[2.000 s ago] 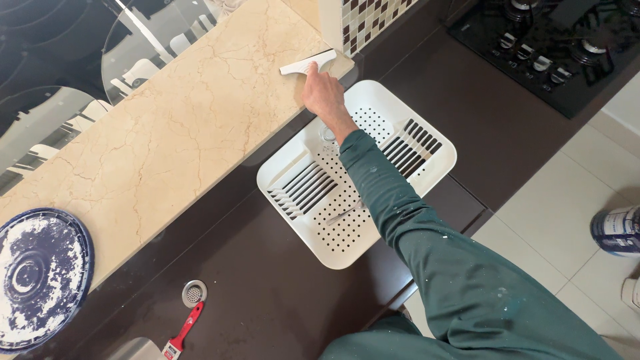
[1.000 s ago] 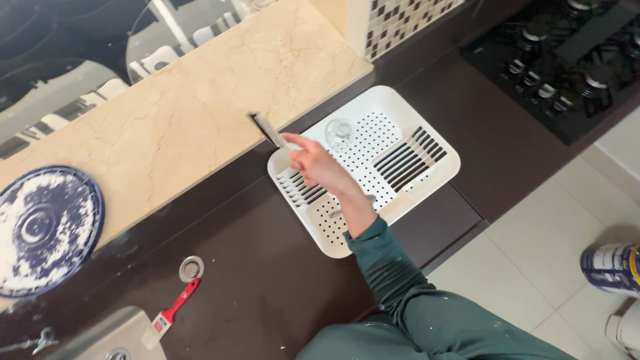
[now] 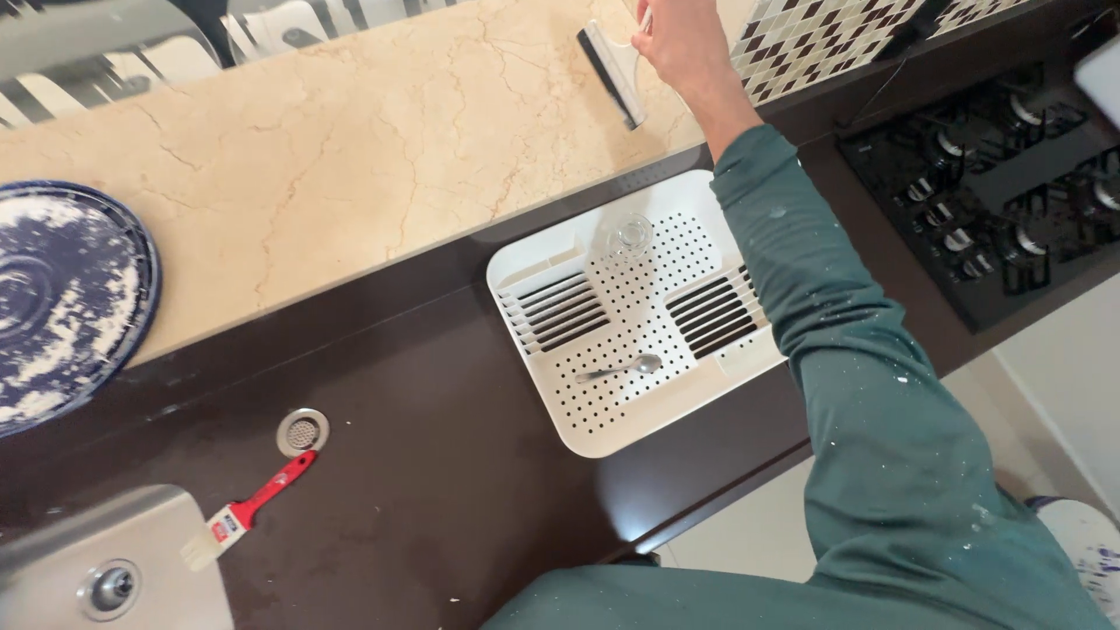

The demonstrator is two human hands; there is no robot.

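My right hand (image 3: 687, 44) reaches over the far end of the beige marble ledge (image 3: 350, 149), its fingers closed on the handle of a small white squeegee (image 3: 615, 77) with a dark blade edge. The blade lies close over the marble; contact is not certain. Below the forearm sits a white plastic dish rack (image 3: 595, 442) holding a clear glass (image 3: 630, 234) and a metal spoon (image 3: 646, 363). My left hand is out of view.
A red-handled paintbrush (image 3: 278, 486) lies between a sink strainer (image 3: 303, 432) and the steel sink (image 3: 166, 525). A white-smeared blue lid (image 3: 79, 297) rests at the left. A black gas hob (image 3: 1006, 192) is on the right, near a tiled wall (image 3: 814, 44).
My right hand, with the squeegee, has gone from above the dish rack near the ledge's edge to the far end of the marble ledge. The view has also shifted.
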